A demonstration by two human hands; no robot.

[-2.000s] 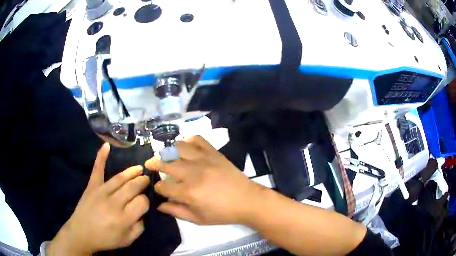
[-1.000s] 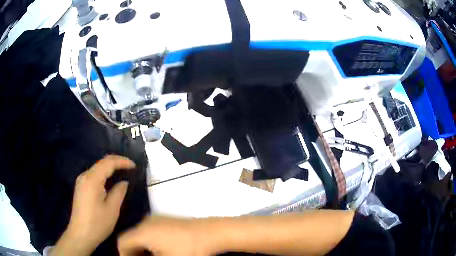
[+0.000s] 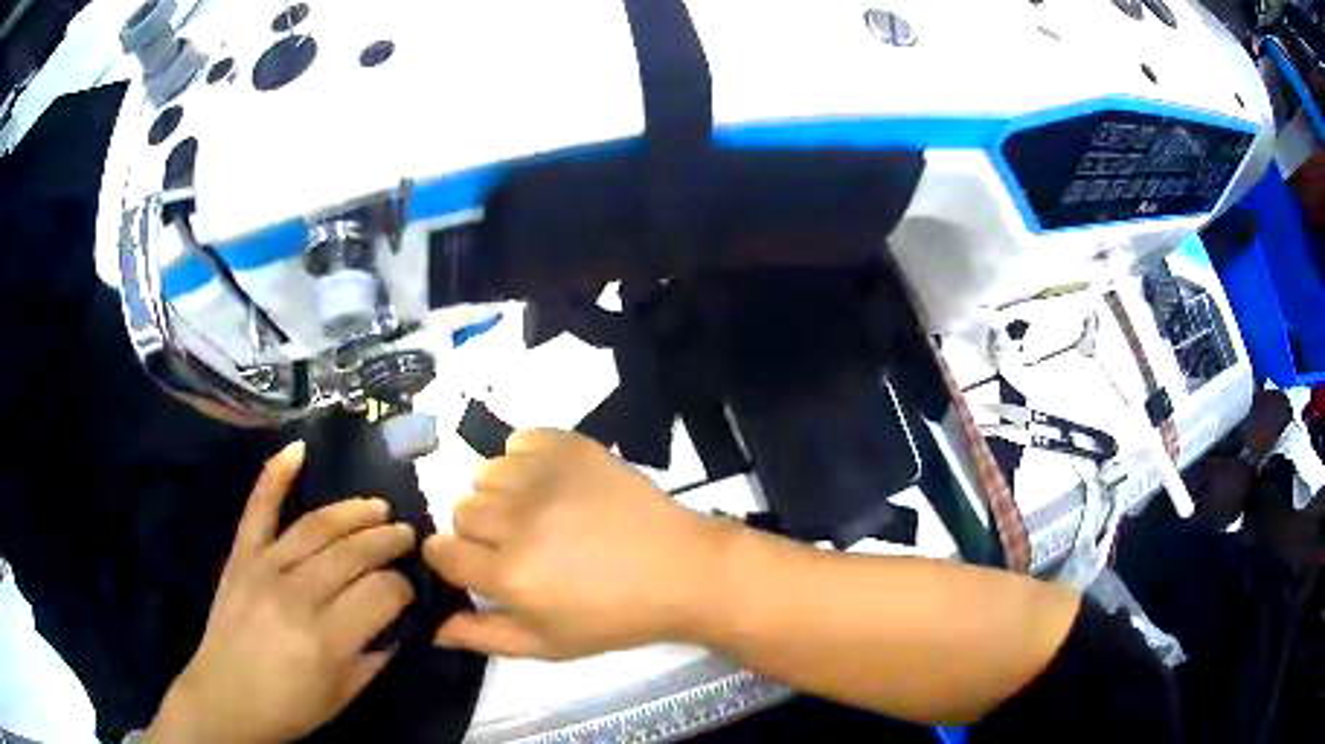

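Observation:
Black cloth (image 3: 87, 436) lies left of and under the sewing machine's needle area, with its right edge between my hands. My left hand (image 3: 298, 596) rests on the cloth, index finger pointing up near the presser foot (image 3: 349, 400), the other fingers bent over the cloth. My right hand (image 3: 560, 545) pinches the cloth's right edge with thumb and fingers, just below the small grey-white piece (image 3: 408, 435). The white machine head (image 3: 509, 73) with a blue stripe is above both hands. The needle tip cannot be made out.
Black scraps (image 3: 628, 422) and a dark flat rectangular object (image 3: 828, 458) lie under the machine arm. A checked strip (image 3: 991, 487), thread snips (image 3: 1049, 432) and a control panel (image 3: 1131, 163) are at the right. A blue bin (image 3: 1279, 284) stands beyond. A ruler tape (image 3: 639, 712) runs along the front edge.
Since one second ago, my right hand has moved up from the bottom edge to the cloth edge near the presser foot. My left hand has flattened, its index finger extended. The view has shifted slightly.

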